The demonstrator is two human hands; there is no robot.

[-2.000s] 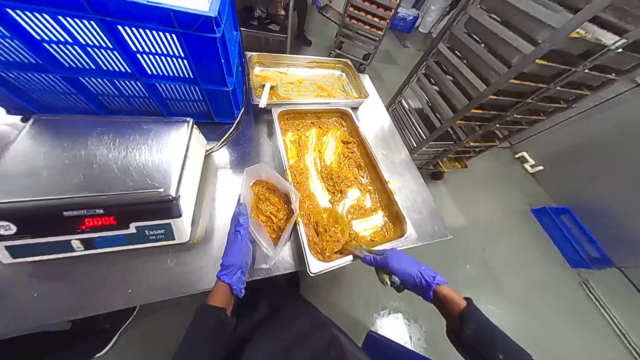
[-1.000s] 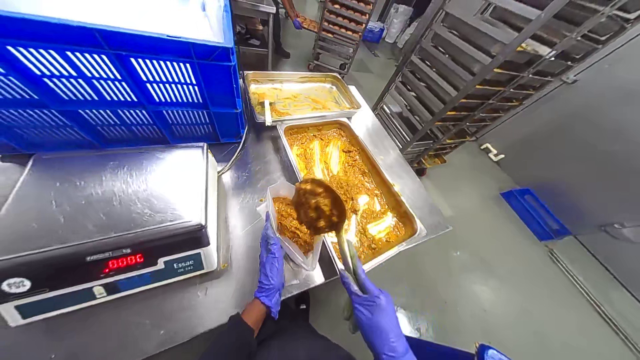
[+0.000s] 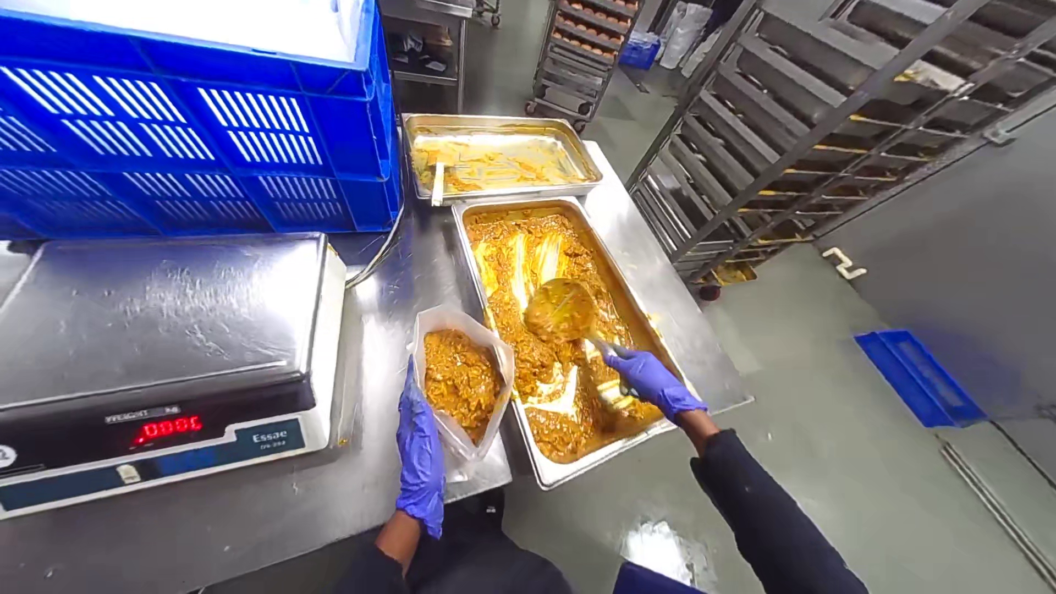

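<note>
My left hand (image 3: 421, 454), in a purple glove, holds a clear plastic bag (image 3: 466, 437) by its left side; its mouth gapes upward over a brown, saucy food filling (image 3: 460, 375). The bag is beside the left edge of a deep steel pan (image 3: 549, 473) holding the same kind of food. My right hand (image 3: 652, 379), also gloved, grips the handle of a ladle (image 3: 561, 309), whose round bowl is over the middle of the pan, coated in sauce. Whether the bowl touches the food I cannot tell.
An Essae scale (image 3: 157, 313) with a lit red display stands at left, blue crates (image 3: 214, 140) behind it. A smeared steel tray (image 3: 503, 161) with a white-handled utensil (image 3: 438, 183) lies beyond the pan. Right of the steel table (image 3: 689, 313) are a tray rack (image 3: 767, 140) and a blue crate (image 3: 918, 378) on the floor.
The ladle was above the bag's edge one second ago; my right hand has moved it right, over the pan. My left hand still holds the bag.
</note>
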